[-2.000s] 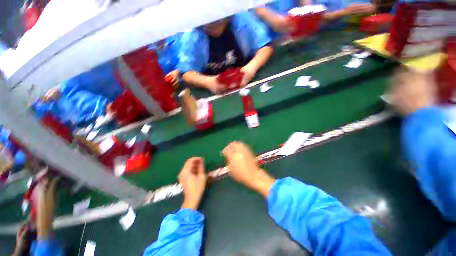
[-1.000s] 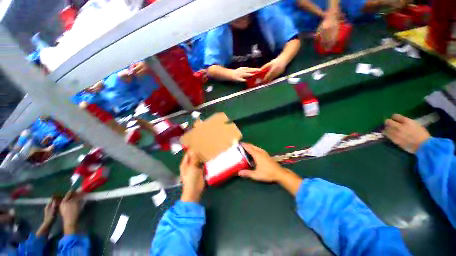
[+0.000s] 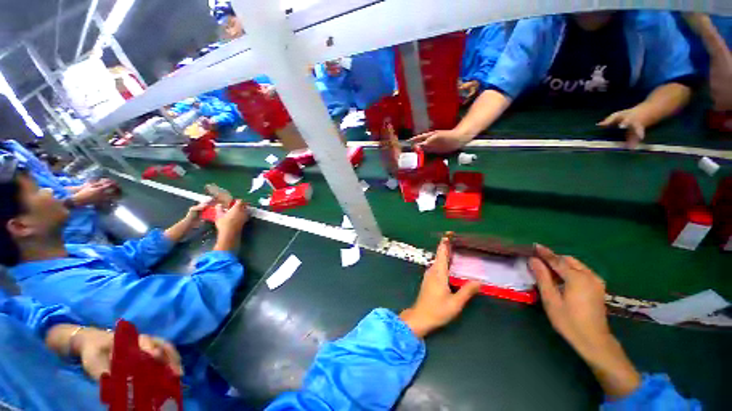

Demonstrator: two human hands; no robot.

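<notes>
A red carton [image 3: 494,290] is held in front of me at the belt's near edge. Its brown lid [image 3: 490,243] stands up at the back and a flat white layer shows inside. My left hand [image 3: 440,290] grips the carton's left end, thumb at the front edge. My right hand [image 3: 568,297] holds the right end, with fingers at the lid's corner. The carton is tilted slightly.
The green belt [image 3: 562,209] carries red cartons [image 3: 464,195] and white slips. A grey-white post [image 3: 321,136] rises left of my hands. A white slip [image 3: 686,308] lies on the belt edge at right. Workers in blue sit at left [image 3: 120,277] and across the belt [image 3: 594,72].
The view has swung left, bringing the post and left-hand workers closer to the middle. The carton, empty-handed two seconds ago, stays in both hands; its lid now stands more upright than one second ago.
</notes>
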